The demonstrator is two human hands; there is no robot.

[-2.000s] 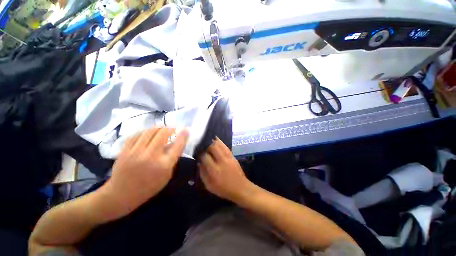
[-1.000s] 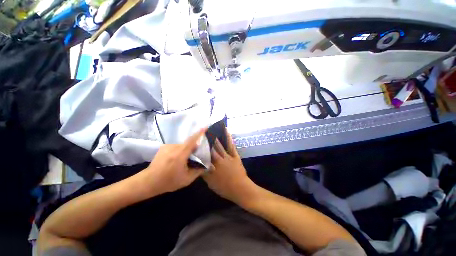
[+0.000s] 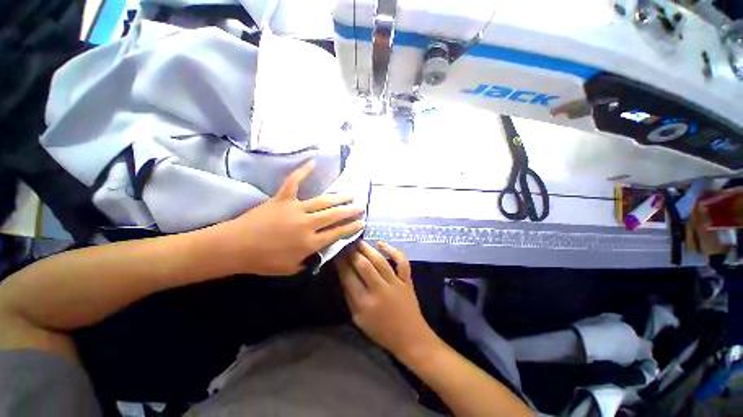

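The light grey garment body (image 3: 195, 89) lies bunched on the table left of the needle, with narrow black strips on it. Its right edge runs up into the glare under the sewing machine's head (image 3: 505, 69). My left hand (image 3: 297, 228) lies flat on the garment near the table's front edge, fingers pointing right. My right hand (image 3: 381, 293) is at the table edge just below it, fingers curled at the garment's lower corner. A little black fabric shows by that corner; how the right fingers grip it is partly hidden.
Black-handled scissors (image 3: 524, 183) lie right of the needle. A ruler band (image 3: 489, 238) runs along the table's front edge. A small box with coloured items (image 3: 644, 208) is at the far right. Grey and black offcuts (image 3: 554, 346) lie below the table, and a black garment pile (image 3: 32, 106) is at the left.
The view has shifted and tilted. My left hand has opened out flat over the garment's edge. The black fabric seen between my hands earlier is now mostly covered.
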